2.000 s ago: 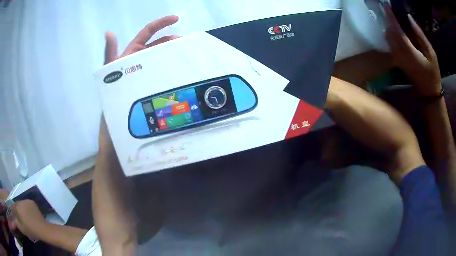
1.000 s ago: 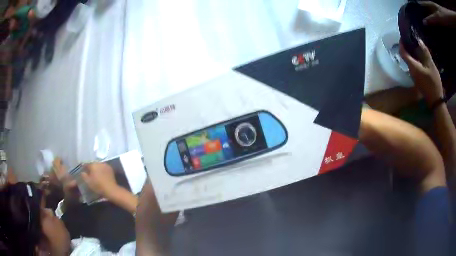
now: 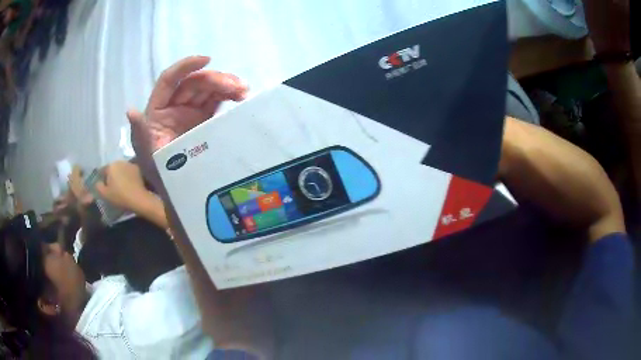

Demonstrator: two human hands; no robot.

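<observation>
The dash cam box (image 3: 330, 232) is held up tilted over my lap, its printed front facing me. It is white with dark grey and red corners and a blue-rimmed mirror picture. My left hand (image 3: 184, 98) is at the box's upper left corner, behind its edge, with fingers spread and curled above it. How much of the box it grips is hidden. My right forearm comes in from the right, behind the box's right edge; my right hand is hidden behind the box.
A long table under white sheeting (image 3: 260, 31) lies beyond the box. At the left a person in a light shirt (image 3: 133, 309) handles a flat grey item (image 3: 95, 184). At the upper right are a white round part (image 3: 555, 17) and another person's arm (image 3: 625, 112).
The box has moved left and slightly up since a second ago. My left hand's fingers show above its corner again. More of the left neighbour's shirt shows.
</observation>
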